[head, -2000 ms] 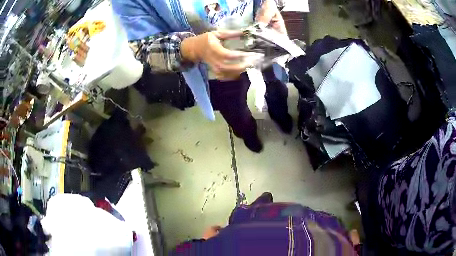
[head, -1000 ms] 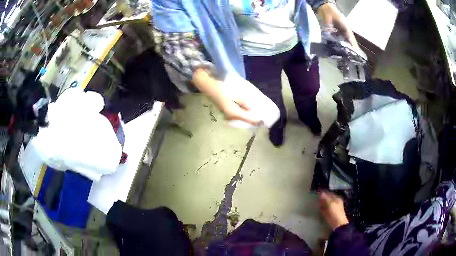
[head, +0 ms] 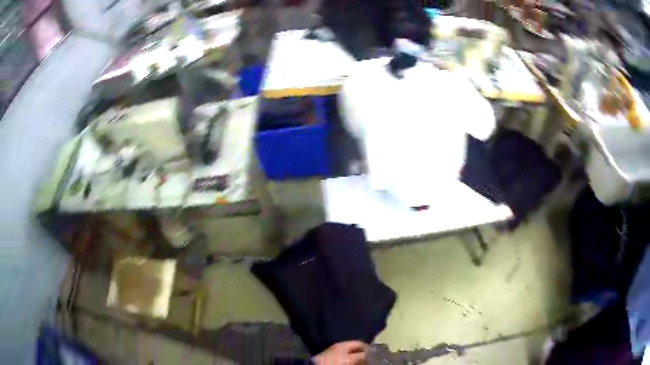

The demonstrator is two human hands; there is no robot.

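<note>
My left hand [head: 343, 353] is at the bottom edge, partly cut off. Its fingers are closed on the lower end of a dark cloth piece [head: 331, 281], which spreads upward from the hand, above the floor in this view. My right hand is not in view. The picture is blurred, so the exact grip is hard to tell.
A pale machine table [head: 235, 189] with a cream sewing machine [head: 146, 128] is at left. A blue crate [head: 292, 151] stands beyond. A person in white [head: 413, 121] is behind a white table [head: 435, 222]. A standing person's dark-clothed legs are at right.
The view has swung left, bringing in the machine table and moving the standing person to the right edge. The dark cloth now shows near the centre. My right hand has left the picture.
</note>
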